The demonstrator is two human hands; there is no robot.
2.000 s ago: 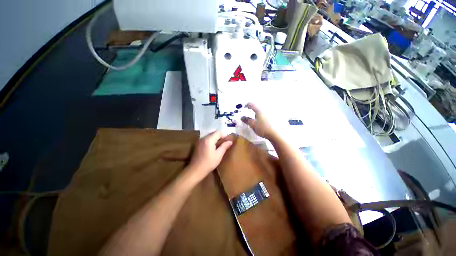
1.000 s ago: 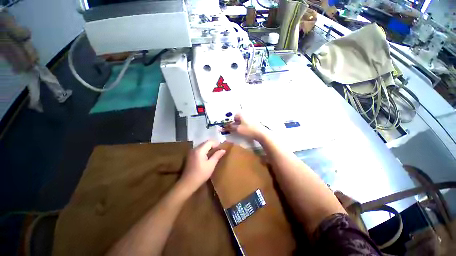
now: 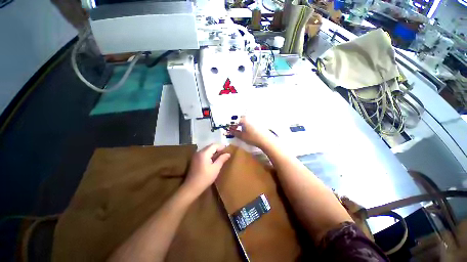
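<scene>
A large brown cloth panel (image 3: 128,199) fills the lower picture. A narrower orange-brown piece (image 3: 248,179) with a black label (image 3: 252,212) lies right of a pale-edged seam. My left hand (image 3: 207,165) pinches the panel's top edge between thumb and fingers, just in front of the sewing head. My right hand (image 3: 248,132) is at the small dark clamp parts (image 3: 229,131) under the white sewing head (image 3: 225,87). Its fingertips are small and blurred; whether they hold anything cannot be told.
A small dark flat piece (image 3: 297,128) lies on the white table (image 3: 333,133). A beige bag (image 3: 361,61) with cords is at upper right. Brown straps (image 3: 404,203) are at lower right. A white box (image 3: 143,33) with a hose is at upper left. A person's blurred part (image 3: 74,13) shows behind it.
The view has shifted. My right hand has moved from the right side of the sewing head to the clamp parts under it. My left hand keeps its pinch. The person at upper left has moved.
</scene>
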